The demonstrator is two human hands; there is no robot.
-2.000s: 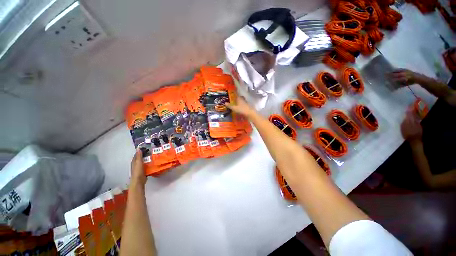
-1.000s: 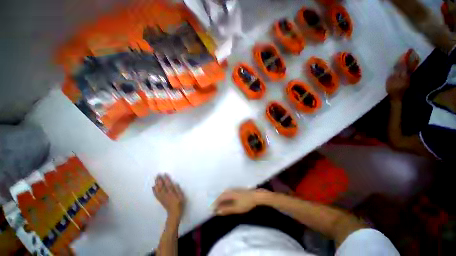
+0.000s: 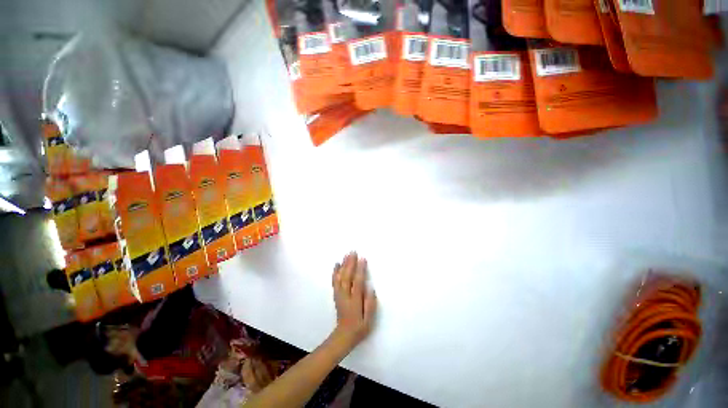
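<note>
My left hand (image 3: 352,296) lies flat on the white bench (image 3: 447,271), fingers forward, holding nothing. My right hand is not in the picture. Flat orange cartons (image 3: 503,92) lie in a fanned, overlapping pile at the top, cut off by the picture's edge, with white barcode labels showing. A row of open orange-yellow boxes (image 3: 209,209) stands at the left with white end flaps up. A coiled orange cable (image 3: 654,343) in clear film lies at the lower right; its middle is dark and a pale tie crosses it.
More orange-yellow boxes (image 3: 100,272) stand beyond the row at the far left. A large cloudy plastic bag (image 3: 152,96) sits behind them by the wall. Below the bench's front edge, a person in red (image 3: 187,343) shows at the lower left, partly dark and blurred.
The view has swung left and nearer to the standing boxes. My right hand, seen near the bench edge before, has left the picture. Both hands were on the carton pile earlier; my left now rests on the bench.
</note>
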